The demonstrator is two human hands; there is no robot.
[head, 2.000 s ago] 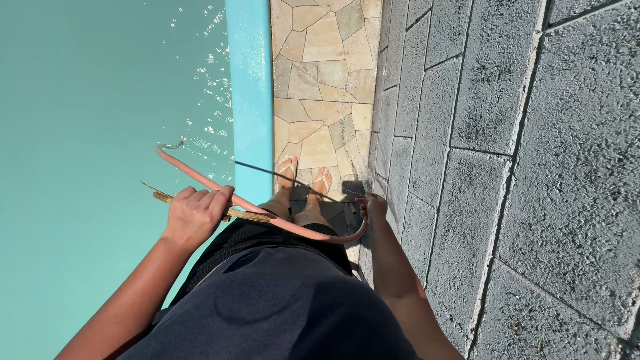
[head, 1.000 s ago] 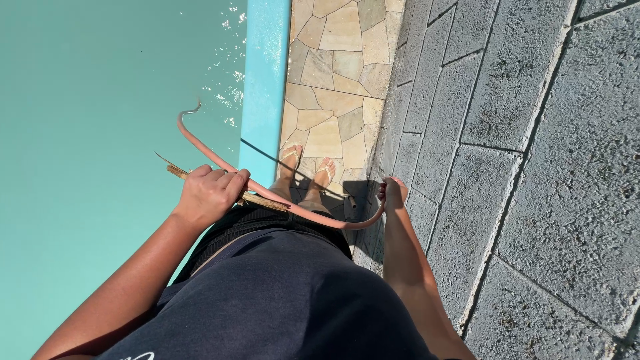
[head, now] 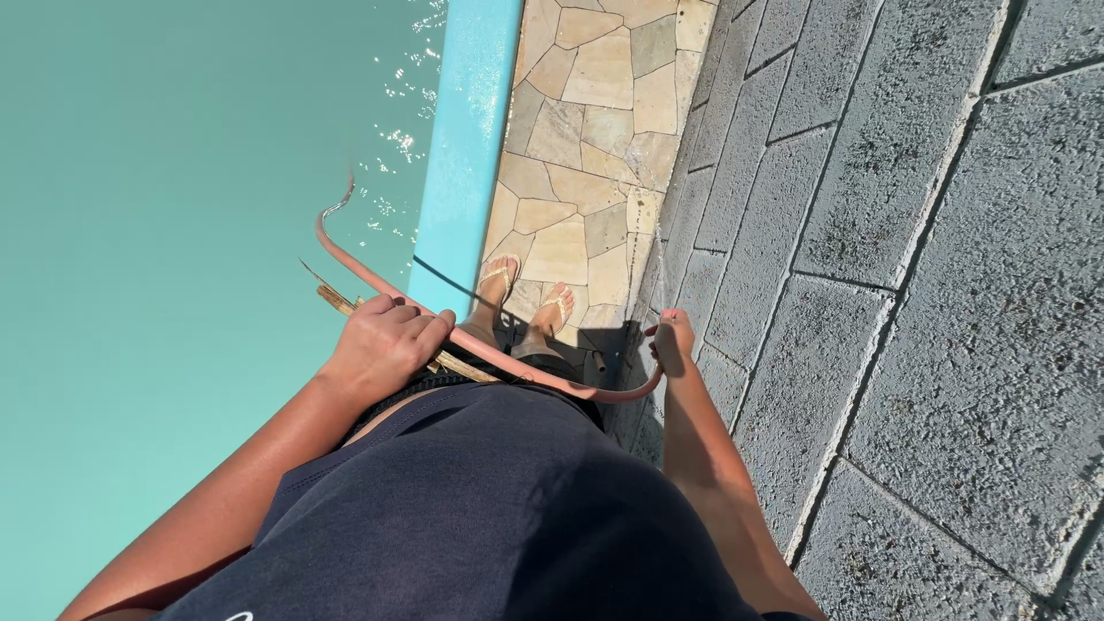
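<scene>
My left hand (head: 392, 345) is closed around an orange-pink hose (head: 552, 378) and some dry, split plant stalks (head: 466, 366) at the left of my waist. The hose bends across the front of my body and curves up at the right into my right hand (head: 673, 338), which grips it near its end. Thin water spray shows above that hand, beside the wall. The other end of the hose curls up over the pool water, past my left hand. My right fingers are partly hidden.
Pool water (head: 190, 172) lies to the left, edged by a light-blue rim (head: 470, 112). My feet in flip-flops (head: 556, 306) stand on irregular stone paving (head: 599, 69). A rough grey block wall (head: 845, 207) rises close on the right.
Water spray now shows by the right hand; it is not plain in the earlier frames. Both hands keep hold, and the hose's far end has changed its curve over the pool.
</scene>
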